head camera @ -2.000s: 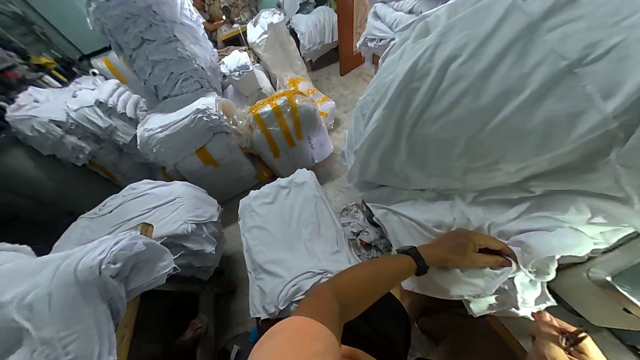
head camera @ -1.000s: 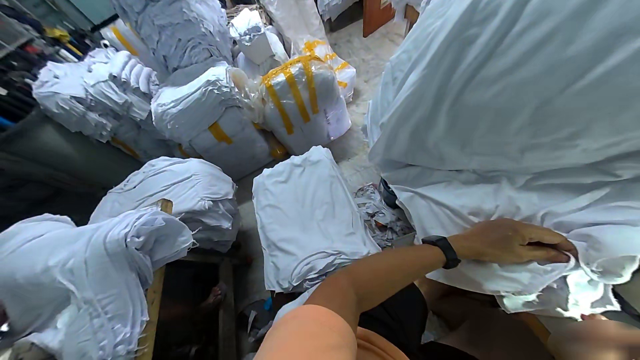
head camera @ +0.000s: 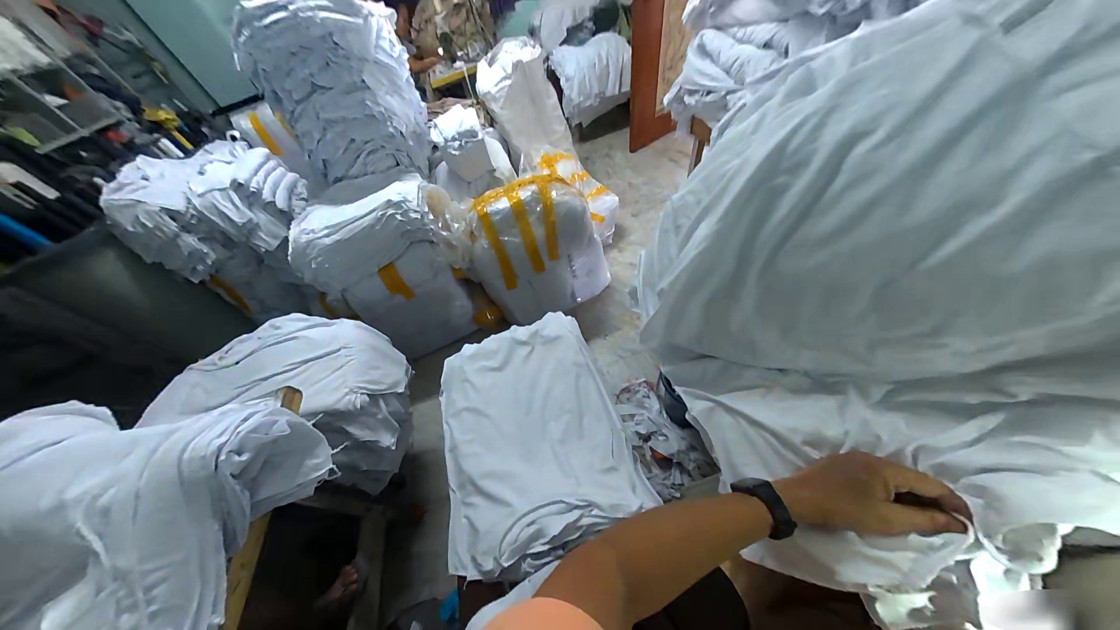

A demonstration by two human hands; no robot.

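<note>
My left hand (head camera: 875,497), with a black band on its wrist, pinches the edge of a large white fabric (head camera: 884,297) at the lower right. The cloth spreads up the right side, and its gathered edge hangs near my fingers under bright light. My right hand cannot be made out; only a pale blur lies at the bottom right corner. Left of my forearm sits a folded stack of white cloth (head camera: 534,437).
White cloth lies draped over a wooden frame (head camera: 249,560) at the lower left. Plastic-wrapped bundles with yellow tape (head camera: 538,249) and tall cloth stacks (head camera: 337,96) stand behind. Scraps (head camera: 661,437) fill a space beside the folded stack. A person (head camera: 451,31) is partly visible at the back.
My right hand, seen at the lower right two seconds ago, is no longer discernible. My left hand still holds the fabric edge.
</note>
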